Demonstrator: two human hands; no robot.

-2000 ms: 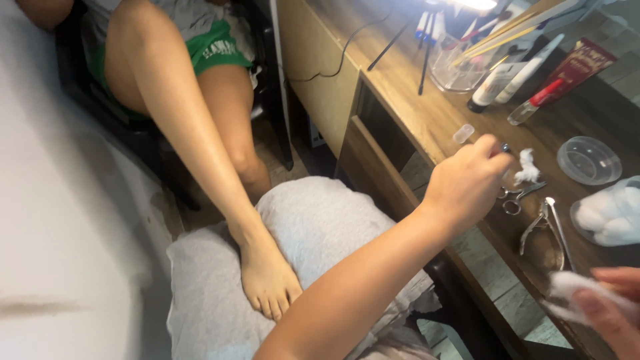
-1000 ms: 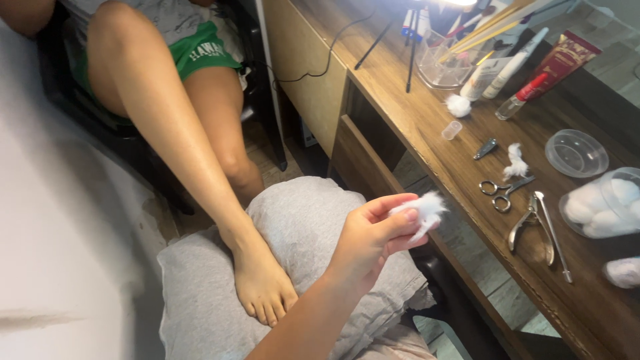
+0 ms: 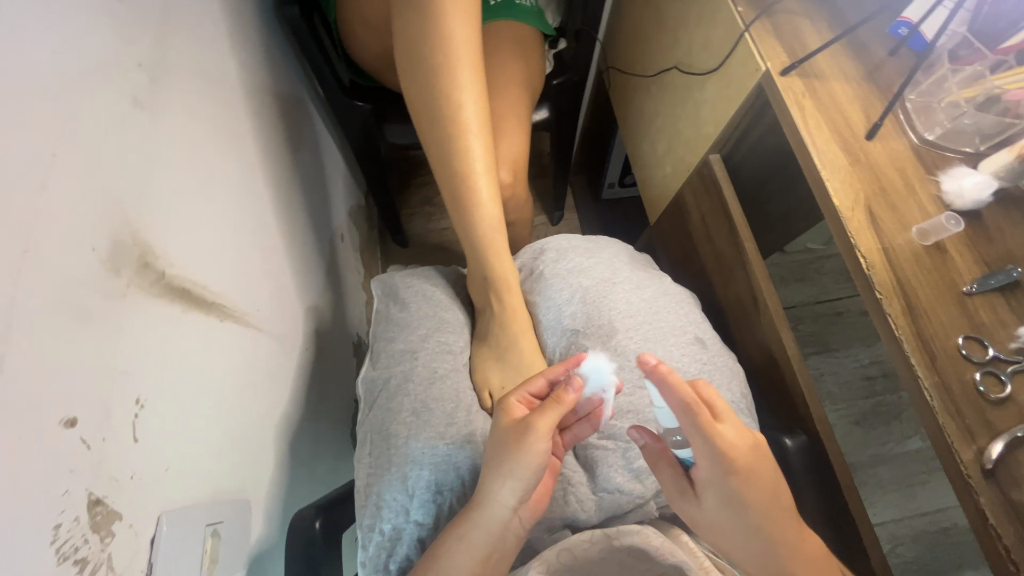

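Observation:
Between the thumb and fingers of my left hand (image 3: 536,432) is a white cotton pad (image 3: 596,376), held over the grey cloth-covered cushion (image 3: 624,296). Just to its right, my right hand (image 3: 720,456) grips a small bottle with a white top (image 3: 662,408), its index finger raised near the top of it. The bottle is partly hidden by the fingers. Another person's bare foot (image 3: 504,352) rests on the cushion beyond my left hand, its toes partly covered by that hand.
On the wooden desk (image 3: 872,232) at right lie a clear plastic cap (image 3: 938,229), a cotton tuft (image 3: 966,187), a nail clipper (image 3: 994,280), scissors (image 3: 992,368) and a clear organizer (image 3: 952,104). Thin tripod legs (image 3: 908,88) stand behind. A marked wall (image 3: 160,200) runs along the left.
The cotton pad has moved toward the cushion's middle in my left hand. My right hand, out of view a second ago, has come in with the bottle. The view has shifted left.

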